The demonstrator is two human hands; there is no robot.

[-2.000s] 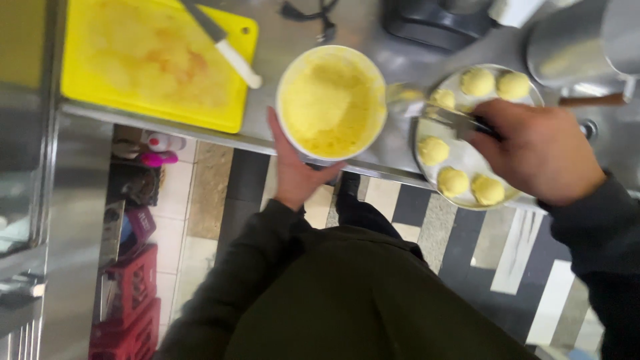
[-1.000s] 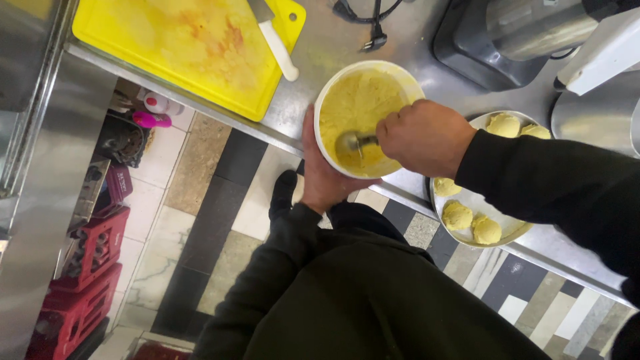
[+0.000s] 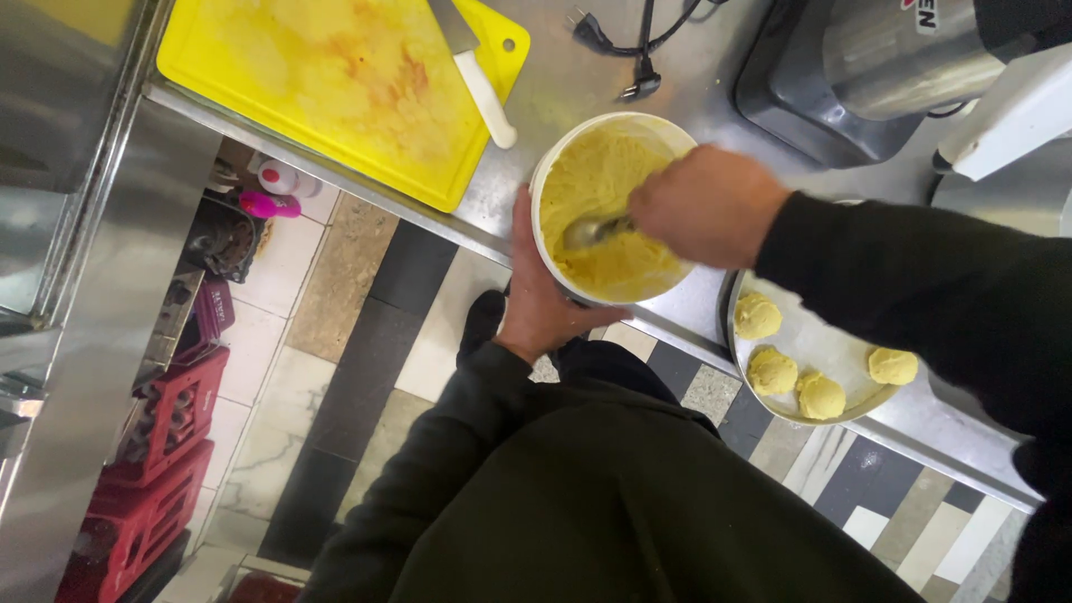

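Note:
A round white plastic tub (image 3: 543, 180) holds a thick yellow mash. Around the tub's near left side wraps my left hand (image 3: 544, 293), steadying it at the counter's front edge. My right hand (image 3: 712, 205) grips a metal scoop (image 3: 590, 232), whose bowl is in the mash; the hand covers its handle. Right of the tub, a round metal tray (image 3: 846, 335) bears several mounds of yellow mash, one of them a rounded mound (image 3: 773, 371) near the front rim. My right forearm hides the back of the tray.
A yellow cutting board (image 3: 293, 100) with a white-handled knife (image 3: 486, 100) lies left on the steel counter. Black plugs and cords (image 3: 641, 79) lie behind the tub. A machine with a dark base (image 3: 796, 100) stands back right. Red crates (image 3: 172, 419) are below left.
My right hand has moved left from over the tray to the tub, where the scoop went into the mash. My left hand has stayed on the tub. The view has shifted.

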